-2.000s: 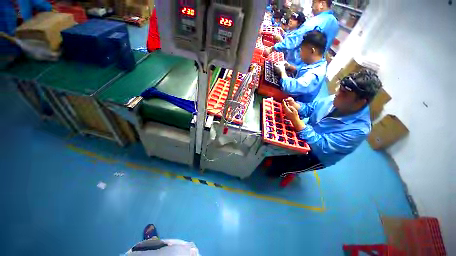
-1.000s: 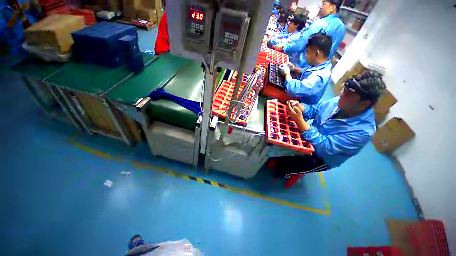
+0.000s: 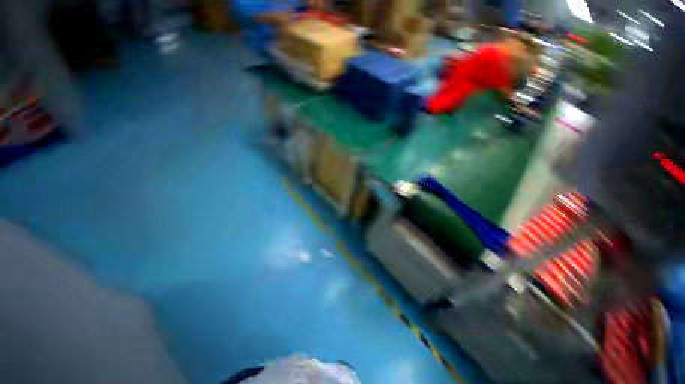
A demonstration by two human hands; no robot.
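Observation:
Neither of my hands is in the picture. The view is blurred. Nearest in front of me is a long bench with a green top (image 3: 481, 154). A dark blue block (image 3: 379, 86) and a brown cardboard box (image 3: 319, 51) stand on its far part. A dark blue strip (image 3: 462, 214) lies across the near end. Red compartment trays (image 3: 556, 244) lie at the right; their contents are too blurred to tell.
A person's red sleeve or garment (image 3: 473, 75) shows over the bench. A display unit with red numerals (image 3: 668, 166) is at the right edge. A yellow and striped line (image 3: 398, 311) runs along the blue floor (image 3: 218, 202). A grey-white surface (image 3: 67, 307) fills the lower left.
The view has swung left and tilted, so the bench, boxes and trays have shifted right in the picture. The seated workers in blue have left the clear view. The red garment now shows over the bench.

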